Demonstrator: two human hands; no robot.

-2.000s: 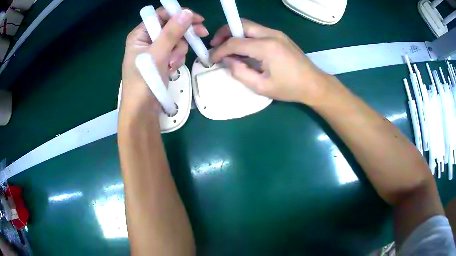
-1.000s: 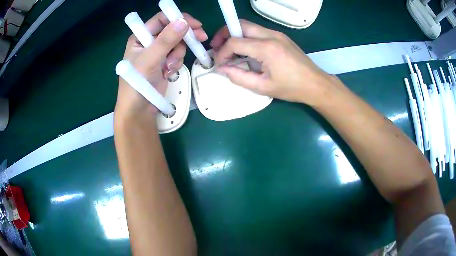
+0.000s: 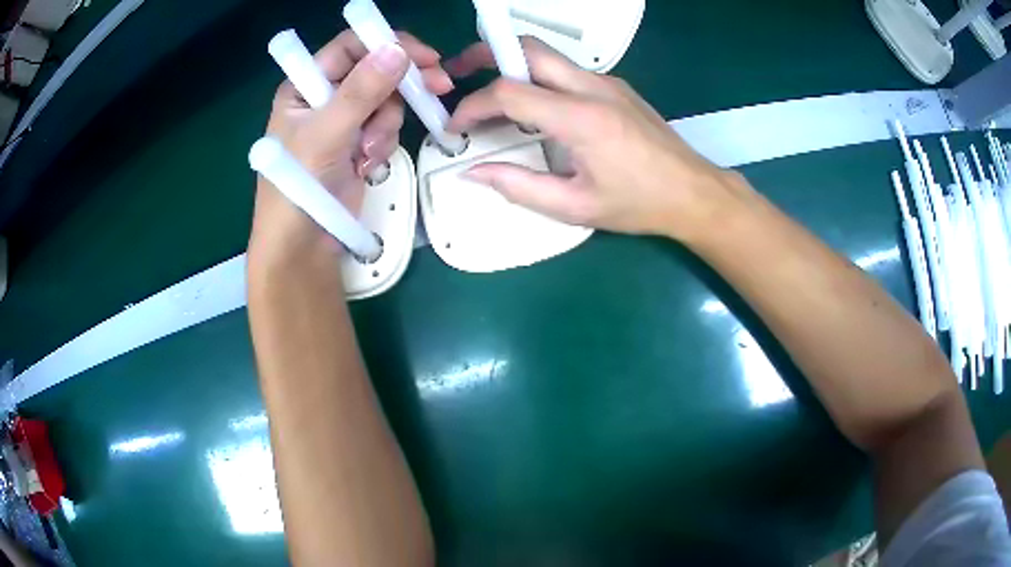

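Observation:
An off-white plastic base (image 3: 504, 227) lies across the white rail. One white tube (image 3: 408, 80) stands in its left socket, and my left hand (image 3: 353, 105) grips this tube with thumb and fingers. A second tube (image 3: 502, 42) rises at the base's far right side, against the fingers of my right hand (image 3: 593, 138); my right thumb lies over the base. A second base (image 3: 388, 222) lies just left, touching or nearly touching, with a tube (image 3: 316, 199) leaning from its near socket. Another tube (image 3: 300, 69) rises behind my left hand, which hides its lower part.
Another base (image 3: 593, 31) lies beyond on the dark green surface. A base with tubes (image 3: 911, 39) is at the top right. Many loose white tubes (image 3: 962, 260) lie at the right by the grey post (image 3: 987, 102). A red tray (image 3: 40, 463) is at the far left.
The bases beyond the rail have shifted left. My right thumb and fingers have spread a little around the right tube. My left hand keeps its grip and has moved slightly left.

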